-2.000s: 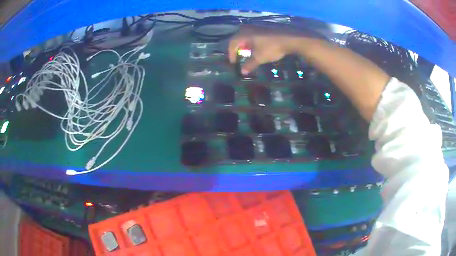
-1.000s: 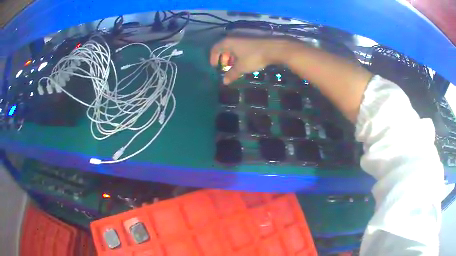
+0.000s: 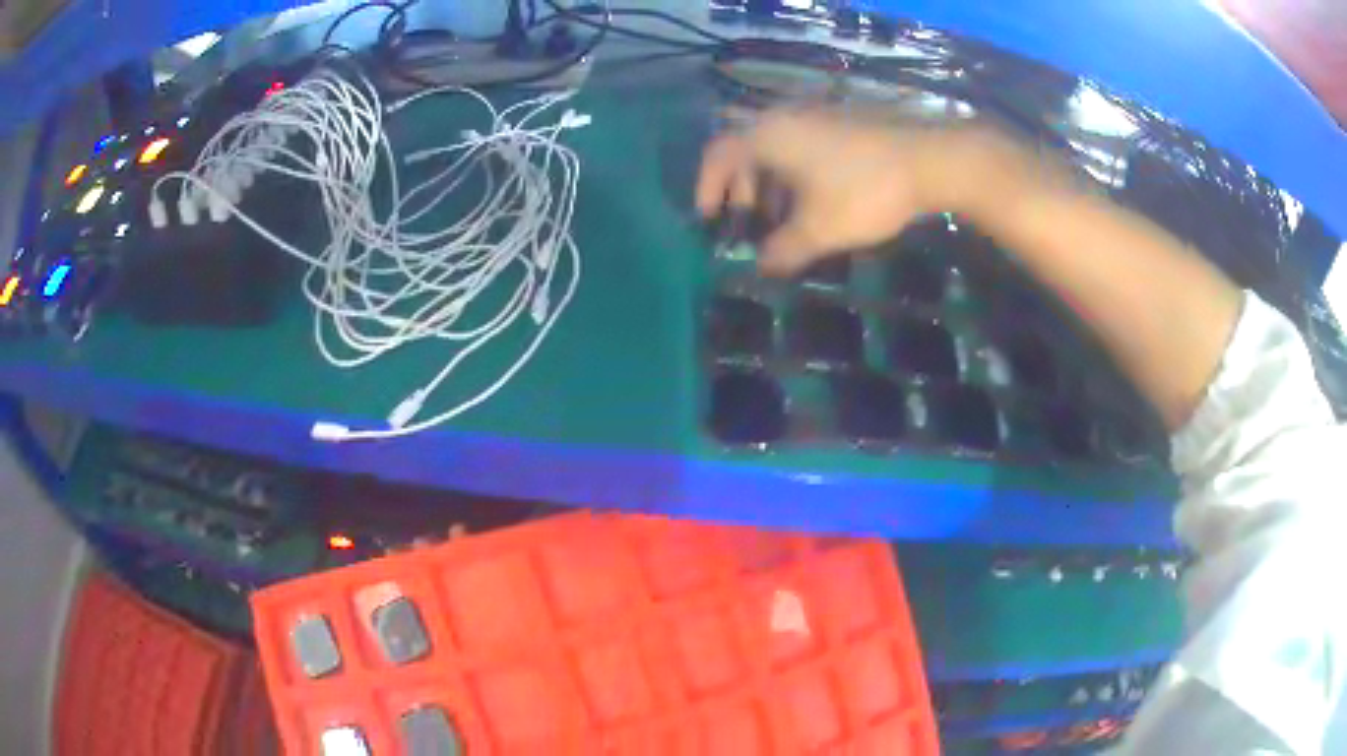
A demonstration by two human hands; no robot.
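My right hand (image 3: 835, 185) reaches over the green shelf from the right, slightly blurred. Its thumb and fingers are closed around a small dark unit (image 3: 764, 210) at the back-left of the rows of units. Dark rounded-square units (image 3: 746, 408) sit in rows on the green mat below and right of the hand; my hand and forearm hide part of them. An orange-red tray (image 3: 510, 628) with square pockets is in front of the shelf, with several grey units (image 3: 400, 629) at its left side. My left hand is not in view.
Tangled white cables (image 3: 355, 222) lie on the shelf's left part. Black leads (image 3: 569, 59) run along the back. Small coloured lights glow at far left. The blue shelf edge (image 3: 591, 480) crosses in front. More orange-red trays (image 3: 141, 679) are at lower left.
The view has shifted, so shelf and cables sit further right and higher. More of the tray shows, with further grey units. The bright glow at my right hand's fingertips is gone.
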